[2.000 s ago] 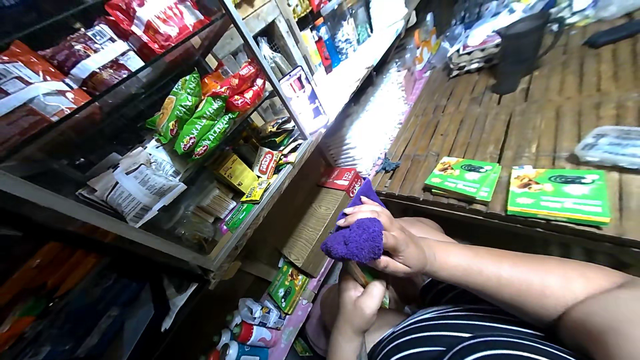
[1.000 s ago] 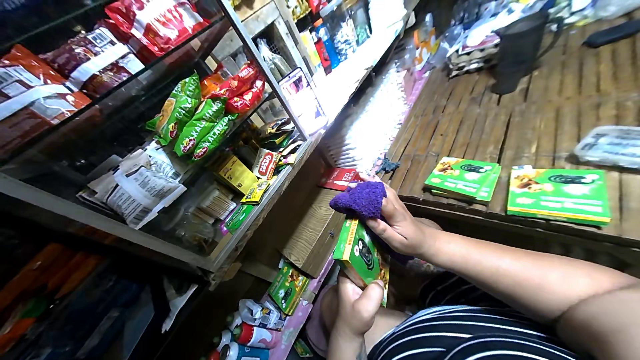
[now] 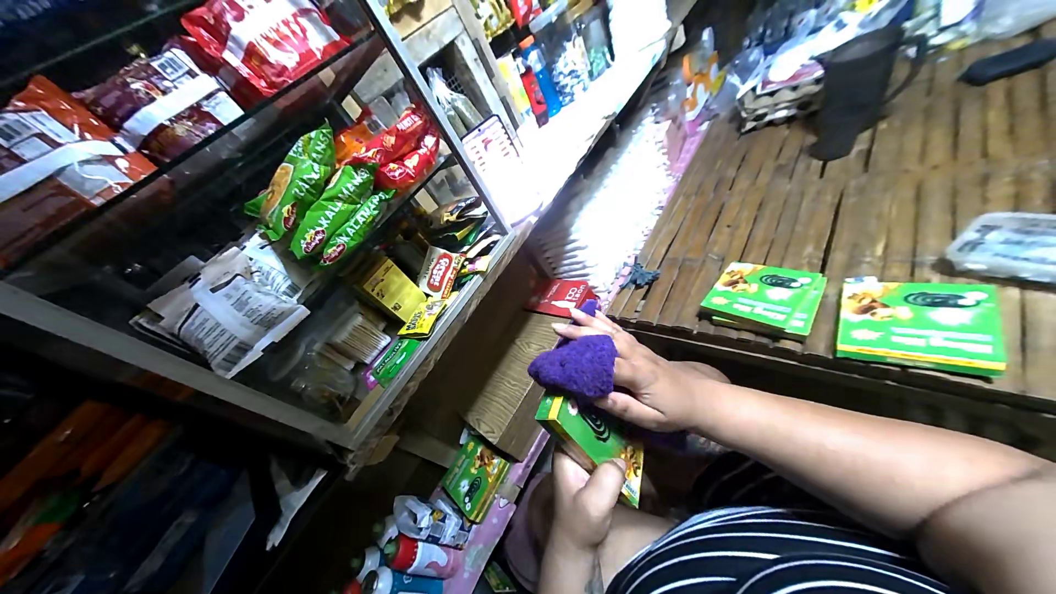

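Observation:
In my left hand [image 3: 582,499] is a green mosquito coil box [image 3: 598,437], held tilted by its lower end. My right hand [image 3: 652,379] grips a purple cloth [image 3: 577,367], which covers the box's upper end. Two thin green boxes [image 3: 763,293] lie stacked on the bamboo slat table [image 3: 742,206], and a wider green box [image 3: 920,326] lies to their right. One more green box [image 3: 477,478] rests below a brown wood-patterned box [image 3: 516,384], left of my hands.
A glass display case [image 3: 355,437] with snack packs [image 3: 342,198] fills the left side. Bottles [image 3: 421,557] stand at the bottom. A dark pitcher [image 3: 854,91], an egg tray [image 3: 780,99] and a clear plastic container [image 3: 1006,247] sit on the table. A red box [image 3: 561,295] lies beyond my hands.
Two seconds ago the cloth hid most of the box in my left hand; one second ago its coil picture came into view. Now the cloth sits lower over its upper end.

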